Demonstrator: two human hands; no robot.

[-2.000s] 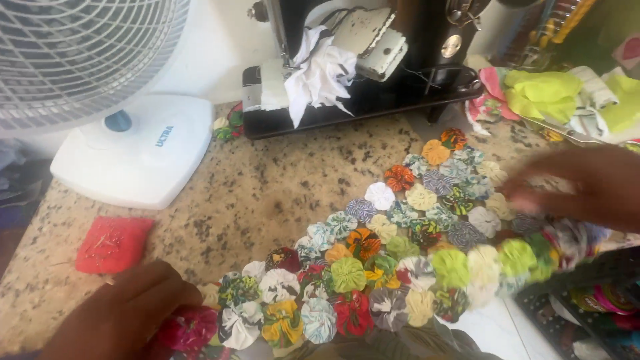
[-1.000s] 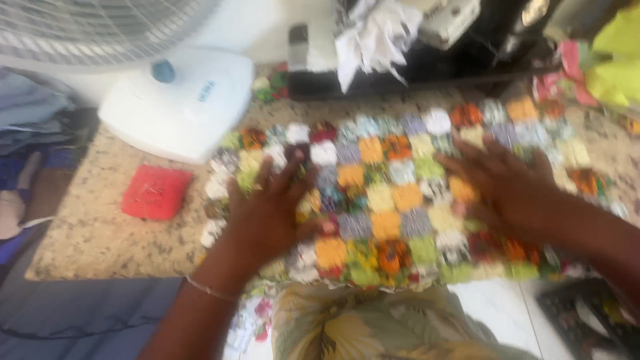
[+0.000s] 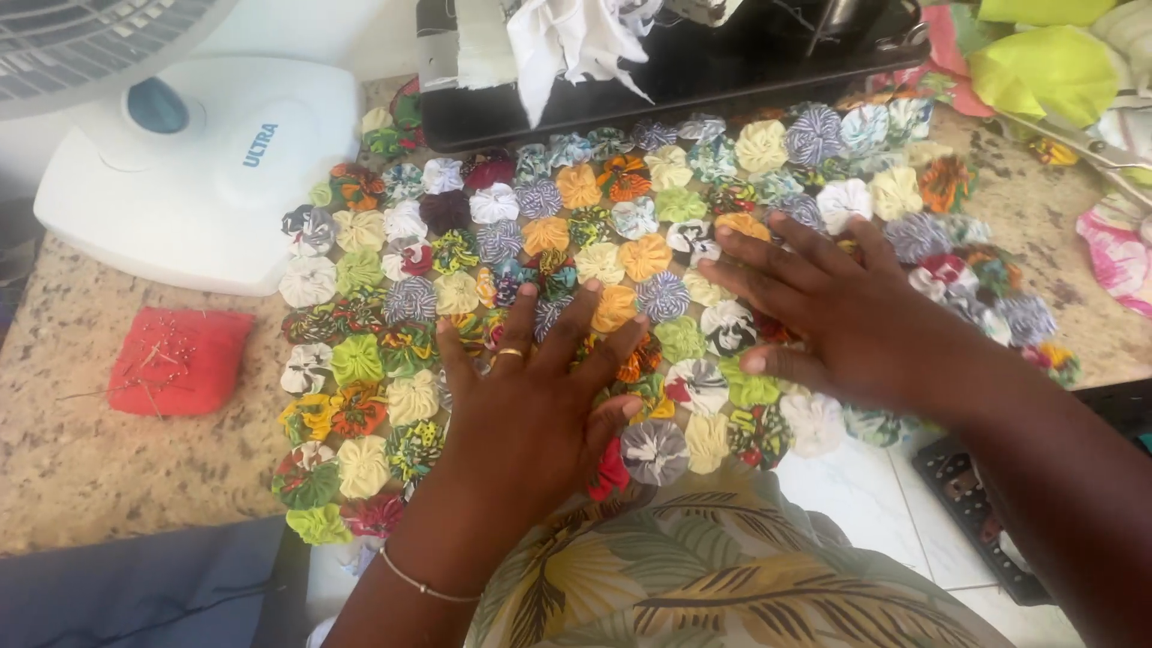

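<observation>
A patchwork of joined fabric yo-yo rosettes (image 3: 414, 301) in many colours and prints lies spread over the stone counter, its near edge hanging over the front. My left hand (image 3: 531, 396), with a ring and a bracelet, rests flat on its middle, fingers apart. To the right, my right hand (image 3: 819, 306) lies palm down on the same piece, fingers spread. Neither hand grips anything. A red pincushion (image 3: 180, 360) full of pins and needles sits on the counter left of the patchwork.
A white fan base (image 3: 198, 171) stands at the back left. Behind the patchwork is a black machine base (image 3: 702, 67) with white cloth scraps (image 3: 576, 40) on it. Scissors (image 3: 1071, 139) and bright fabric pieces (image 3: 1044, 76) lie at the back right. A black basket (image 3: 967, 522) is below at right.
Two seconds ago the patchwork lay slanted and bunched, with my hands at its two ends. Now it is spread wider, and both hands lie flat on it, nearer each other.
</observation>
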